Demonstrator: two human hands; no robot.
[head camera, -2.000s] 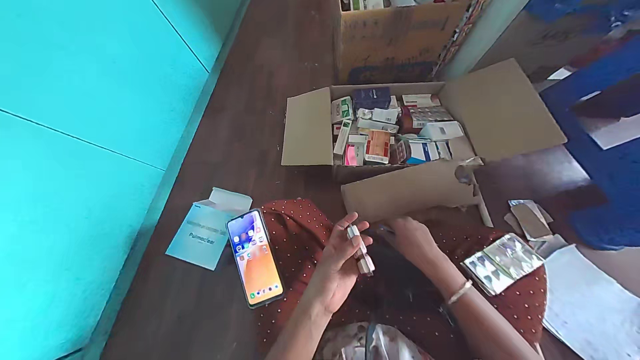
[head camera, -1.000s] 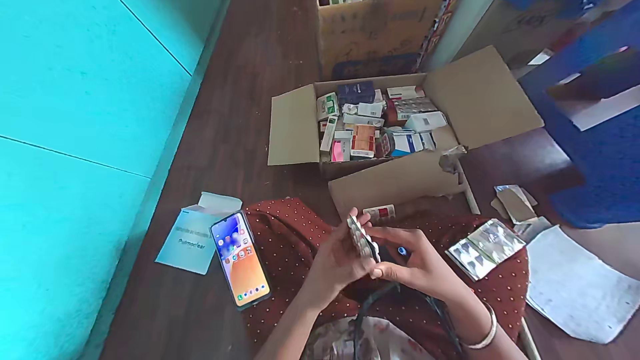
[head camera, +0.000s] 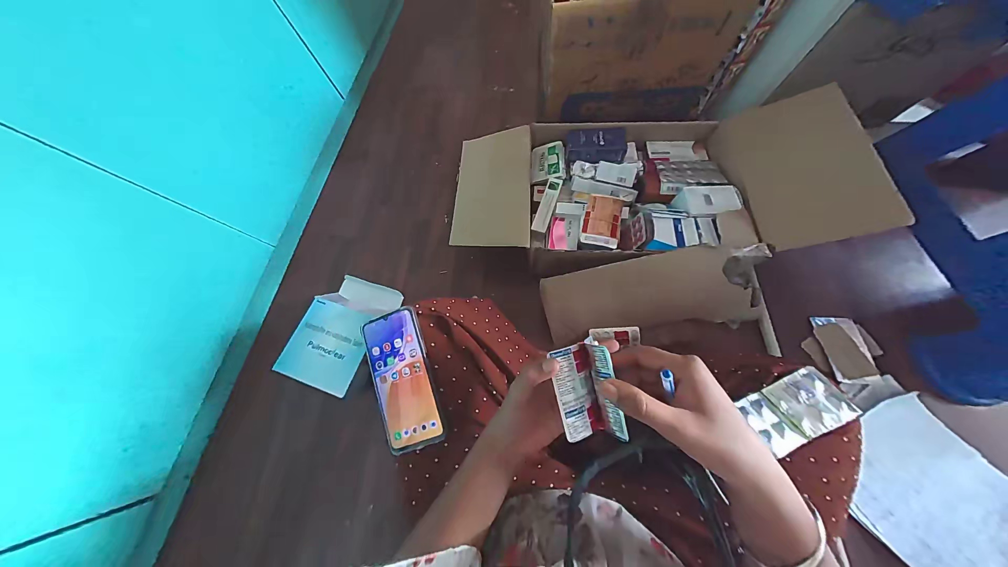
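Note:
Over the lap, my left hand (head camera: 529, 409) holds a printed blister strip (head camera: 572, 394) with white and red panels. My right hand (head camera: 669, 394) grips a second printed strip (head camera: 608, 390), pressed near the first, with its thumb on the face. A pen with a blue end (head camera: 668, 383) pokes out by the right fingers. Just behind the hands lies another red and white strip (head camera: 618, 336). Silver blister packs (head camera: 799, 409) rest on the brown dotted cloth (head camera: 472, 378) to the right. A lit smartphone (head camera: 403, 382) lies to the left, against a light blue medicine carton (head camera: 321, 346).
An open cardboard box (head camera: 650, 287) full of medicine cartons stands ahead, its flaps spread. Behind it is a larger cardboard box (head camera: 646, 55). A turquoise panel (head camera: 142, 197) runs along the left. Paper sheets (head camera: 933, 472) and cardboard pieces (head camera: 846, 350) lie at the right.
My right hand, apart from the left two seconds ago, has come to it. The strips, seen edge-on or from the pill side before, now show their printed faces, spread apart.

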